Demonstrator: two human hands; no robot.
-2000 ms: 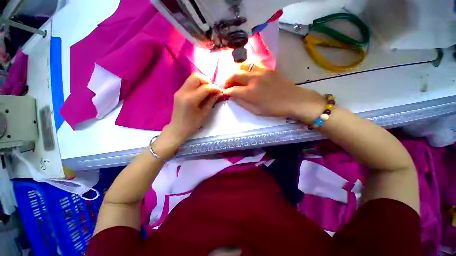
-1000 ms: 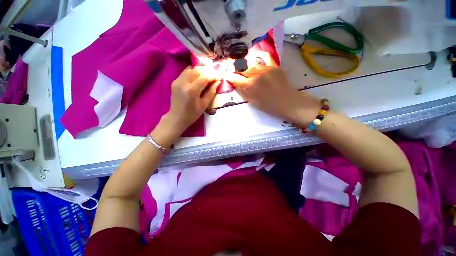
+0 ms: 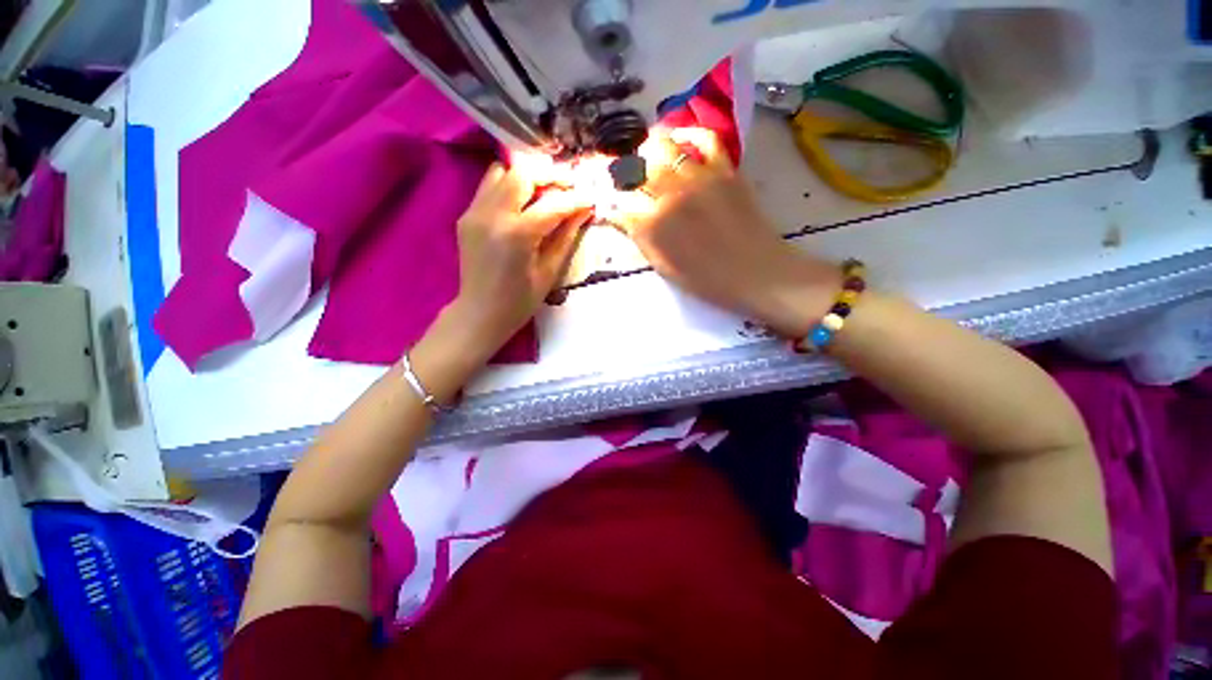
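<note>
A magenta garment panel with a white patch lies on the table, left of and under the sewing machine head. My left hand is at the front left of the needle area, fingertips pinching the cloth edge. My right hand is at the front right, fingertips close to the left ones, pressed on the cloth by the presser foot. The bright lamp washes out the needle, the foot and the cloth edge between the fingers.
Scissors with green and yellow handles lie right of the needle. A ruler strip runs along the table's front edge. Magenta and white pieces lie on the lap. A blue basket and a beige machine part are at left.
Both hands have moved slightly away from the body, towards the needle. The red-magenta cloth seen between the fingers a second ago has passed under the light, and the table slot now shows.
</note>
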